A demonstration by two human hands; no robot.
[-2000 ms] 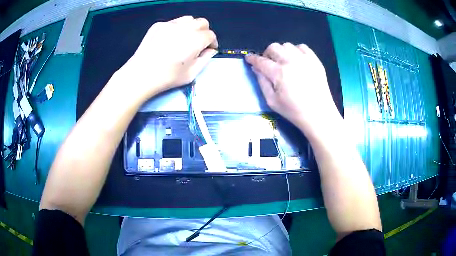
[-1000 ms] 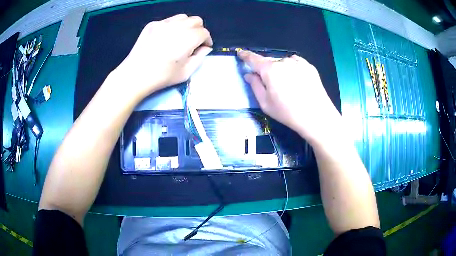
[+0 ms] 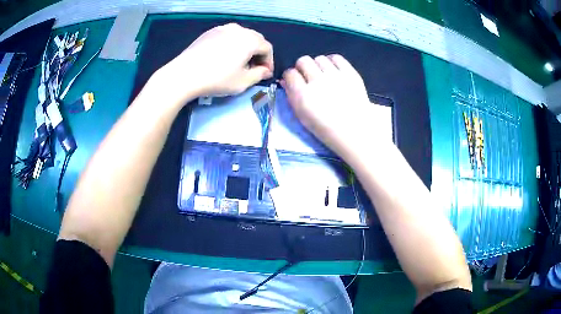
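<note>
The display back cover [image 3: 212, 165] lies on a black work pad [image 3: 160, 202], its upper half silver-white and its lower half dark. The screen cable [image 3: 268, 153] runs up its middle, with a wider flat end and coloured wires near the top edge. My left hand [image 3: 230, 61] and my right hand [image 3: 320, 92] meet at the middle of the cover's top edge, fingertips close together around the cable's thin upper end. What exactly is pinched is hidden by the fingers. The camera module strip is not visible there.
A tangled cable bundle [image 3: 54, 113] with an orange-yellow tab lies at left. A grey card [image 3: 124, 35] is at the far left edge of the pad. A clear ribbed tray [image 3: 498, 153] with gold-black strips is at right. A black cable end and thin wire hang over the front edge.
The view has shifted, so the cover appears lower and tilted. My hands have come together at the top edge. The cable's upper end now shows between them, lying straighter along the middle.
</note>
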